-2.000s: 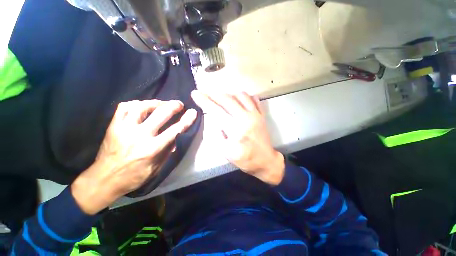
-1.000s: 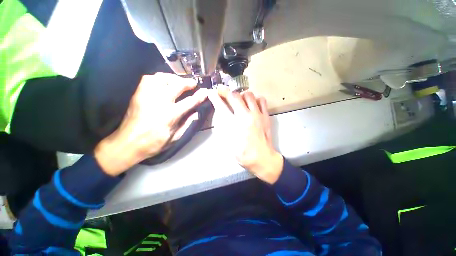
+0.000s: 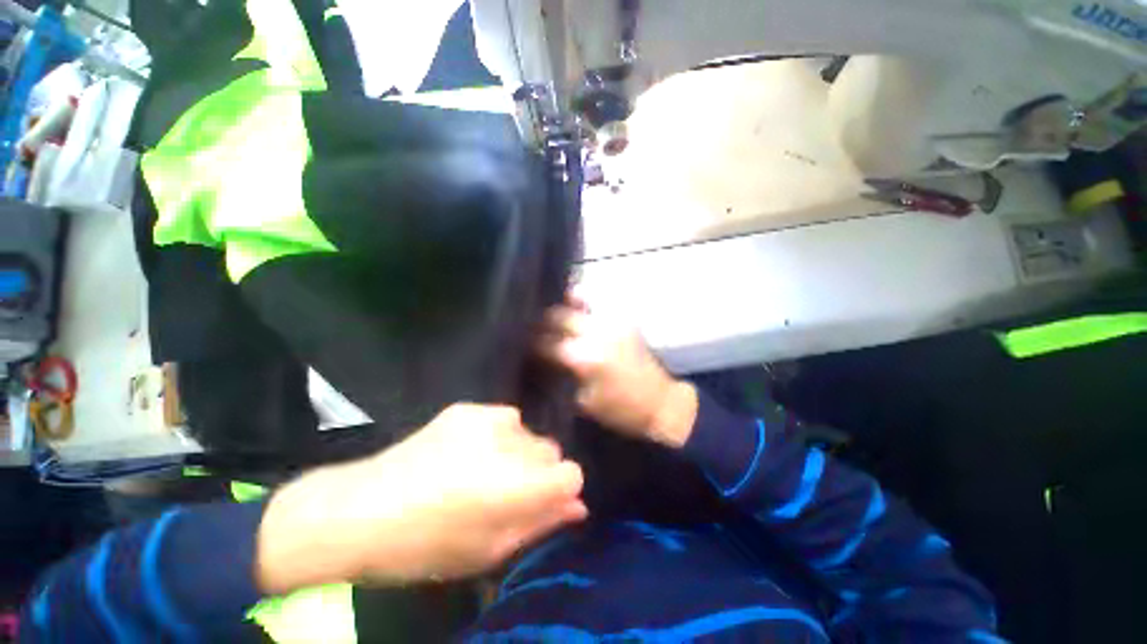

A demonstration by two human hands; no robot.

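A black garment piece [image 3: 403,277] with neon yellow-green panels [image 3: 239,164] lies left of the needle area and hangs over the front edge towards the lap. Its right edge runs up to the presser foot [image 3: 559,145] of the pale sewing machine [image 3: 780,32]. My left hand [image 3: 428,497] is closed on the black fabric near the lap, its fingertips turned away from view. My right hand [image 3: 610,365] is slightly blurred and grips the fabric's right edge at the front of the machine bed [image 3: 755,296]. A knurled knob [image 3: 613,138] sits right of the foot.
Dark red thread snips [image 3: 925,198] lie on the bed at right. Orange-handled scissors [image 3: 53,390] lie at far left beside a grey device [image 3: 28,283]. Packets and blue items fill the upper left corner. Dark cloth with neon trim [image 3: 1069,332] is at right.
Both hands have moved back from the foot towards the lap, drawing the fabric edge along. The neon panels have shifted into view at left. The view has moved, showing the scissors and far-left items.
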